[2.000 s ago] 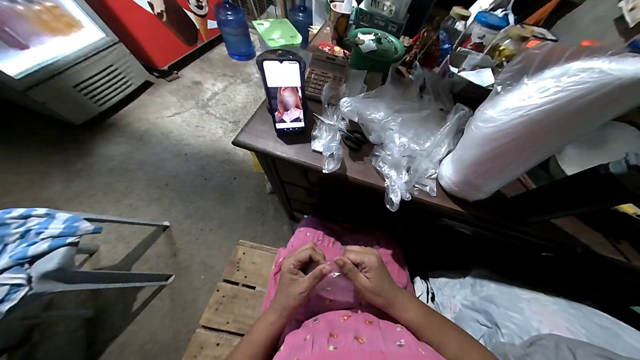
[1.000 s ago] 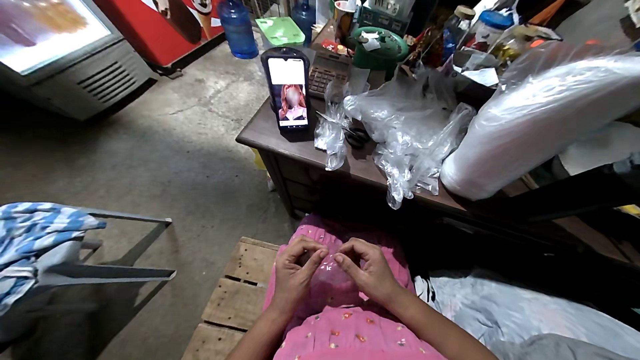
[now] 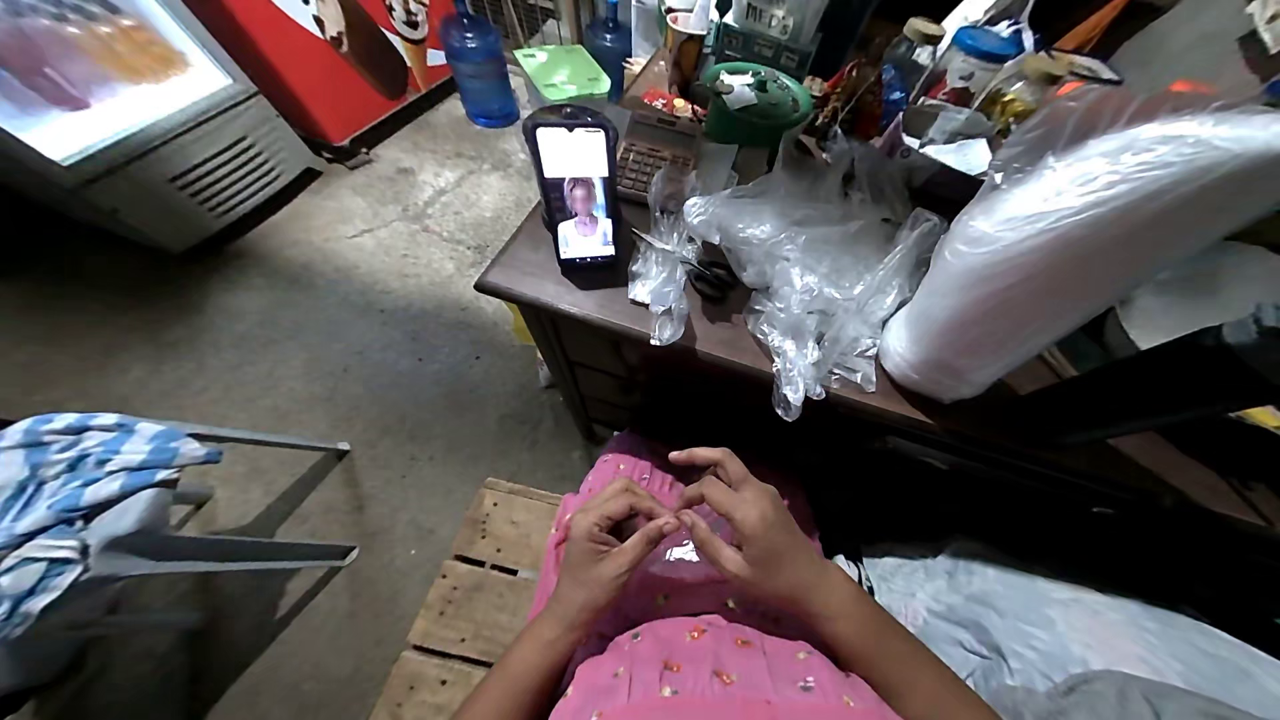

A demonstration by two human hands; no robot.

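Over the pink patterned cloth on my lap (image 3: 700, 660), my left hand (image 3: 612, 540) and my right hand (image 3: 745, 515) meet at the fingertips. Both pinch a small clear plastic bag (image 3: 683, 552), which hangs below the fingers and shows mostly by its shine. On the dark wooden desk (image 3: 715, 335) ahead lie crumpled clear plastic bags (image 3: 800, 260) and a pair of scissors (image 3: 712, 280), partly covered. A smartphone (image 3: 578, 195) stands upright near the desk's left corner, its screen lit.
A big roll of clear plastic (image 3: 1060, 250) leans at the desk's right. Behind the phone are a calculator (image 3: 655, 155) and a green container (image 3: 755, 105). A wooden slatted bench (image 3: 490, 570) is under me; a chair with a checked cloth (image 3: 80, 480) stands at left, beyond it a display cooler (image 3: 190, 150).
My right hand's fingers have spread and lifted somewhat, while the thumbs and fingertips have come together at the plastic. The picture on the phone screen has changed.
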